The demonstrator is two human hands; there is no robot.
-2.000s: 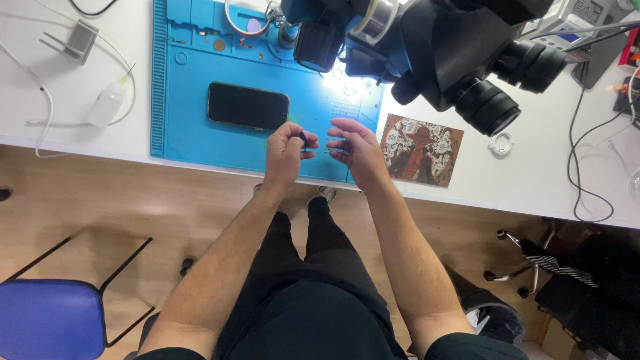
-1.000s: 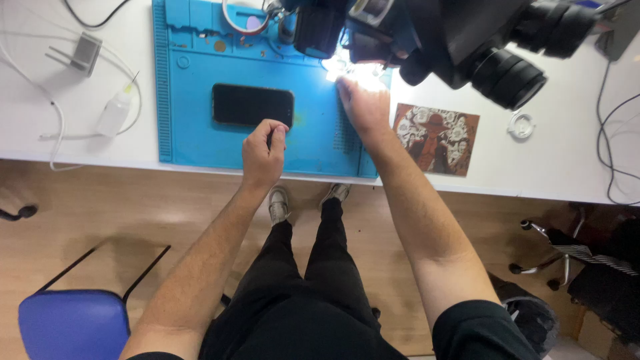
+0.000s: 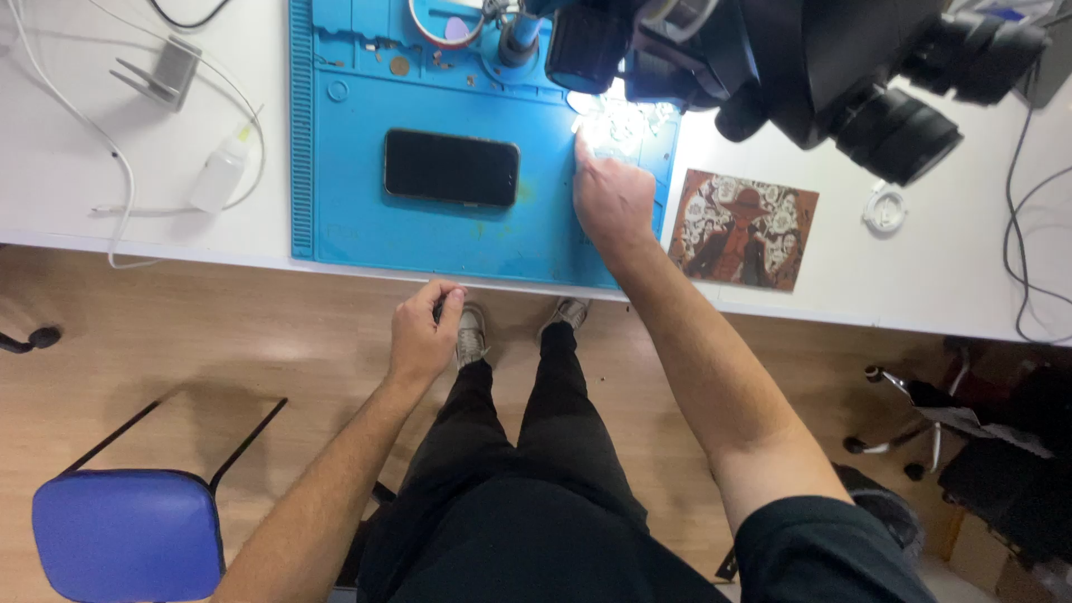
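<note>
My right hand (image 3: 615, 197) is over the right part of a blue repair mat (image 3: 352, 230). Its index finger points into the bright light, at small pale pieces (image 3: 624, 121) whose details are washed out. My left hand (image 3: 425, 331) hangs just off the table's front edge, its fingers curled around a small dark thing that is mostly hidden. A smartphone (image 3: 452, 167) with a dark screen lies flat on the mat, left of my right hand. Above the mat's right side is a black stereo microscope (image 3: 770, 67).
At left on the white table are a plug adapter (image 3: 172, 75), a small dropper bottle (image 3: 219, 176) and white cables. A printed picture card (image 3: 745, 230), a round white item (image 3: 884, 209) and dark cables lie at right. A blue chair (image 3: 130, 532) stands below left.
Two seconds ago both hands were close together over the mat's front part. My right hand has moved up into the light; my left hand has moved off the mat, past the table edge.
</note>
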